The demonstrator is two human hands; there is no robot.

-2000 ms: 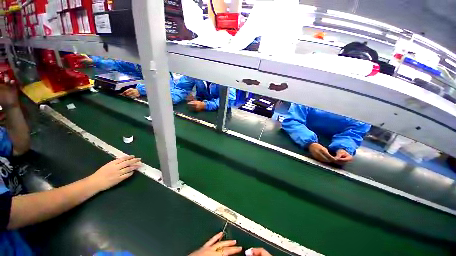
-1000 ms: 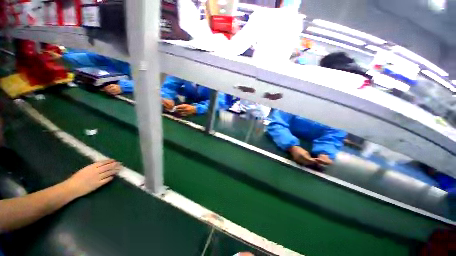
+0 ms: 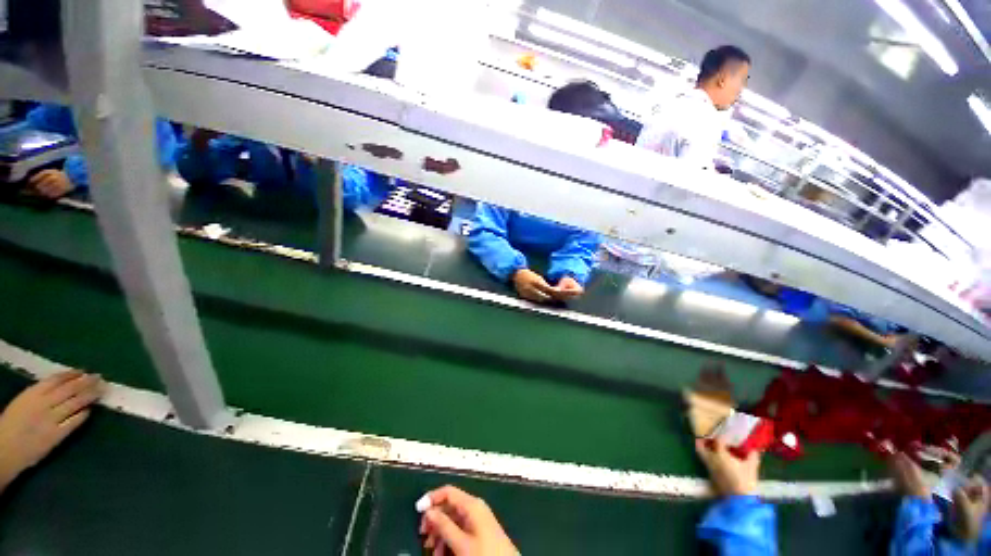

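My right hand [image 3: 467, 523] is at the bottom centre, cut off by the frame edge, over the dark near worktop [image 3: 261, 500]. Its fingers are curled and point left. A small white piece [image 3: 424, 504] shows at one fingertip; whether it is held or worn is unclear. My left hand is out of view. To the right, another worker's blue-sleeved hand [image 3: 734, 469] holds an open red carton [image 3: 750, 432] with a brown flap and white panel, over the pale rail.
Red cartons [image 3: 826, 407] lie heaped on the green belt [image 3: 435, 386] at right. A grey post [image 3: 147, 239] stands at left, beside another person's hand [image 3: 49, 418] on the rail. A shelf [image 3: 489, 163] crosses above. Workers' hands [image 3: 549, 287] are opposite; a person [image 3: 690, 119] stands behind.
The view has swung right, bringing the heaped red cartons and the carton-holding hand into sight. My left hand, seen two seconds ago, is out of view. My right hand shows more fully.
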